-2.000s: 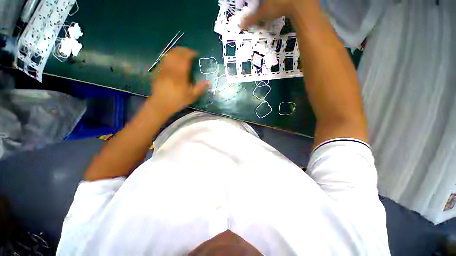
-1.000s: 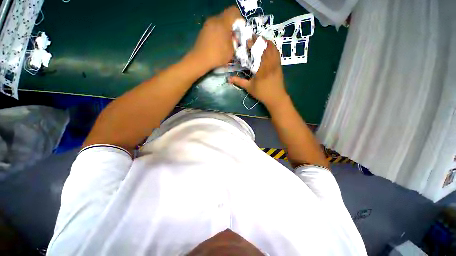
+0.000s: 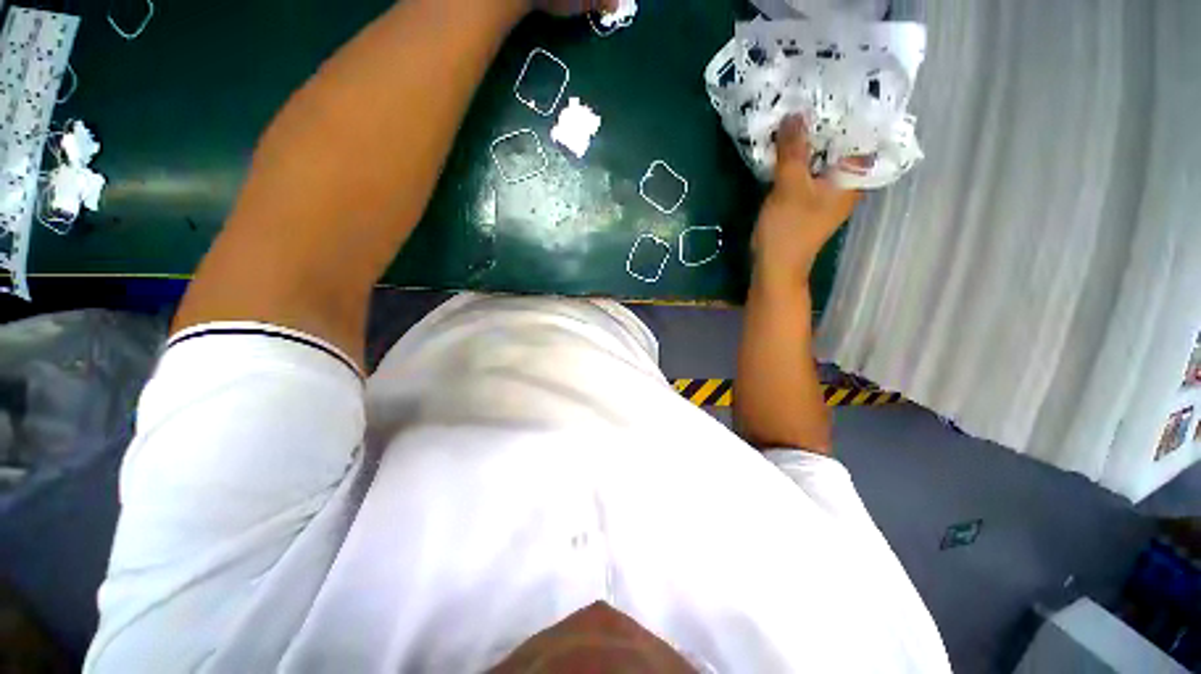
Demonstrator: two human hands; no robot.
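Observation:
My right hand (image 3: 801,204) holds a bulky bundle of white cut-out scraps (image 3: 823,99) at the mat's right side. My left arm reaches up across the green mat. My left hand (image 3: 574,5) is cut off by the top edge, beside a small white scrap (image 3: 616,16), and its grip cannot be told. Thin white rounded-square rings lie loose on the mat, one at the upper middle (image 3: 566,82) and another nearer the front edge (image 3: 665,254). A white crumpled piece (image 3: 576,127) lies among them.
A white perforated strip (image 3: 19,138) and crumpled scraps (image 3: 77,178) lie at the left. White sheeting (image 3: 1001,224) hangs at the right. The green mat's front edge (image 3: 593,298) runs before my body.
My hands have moved apart, the left up and away, the right to the right with the scraps. The windowed sheet no longer lies flat on the mat. More rings show, and the tweezers are out of sight.

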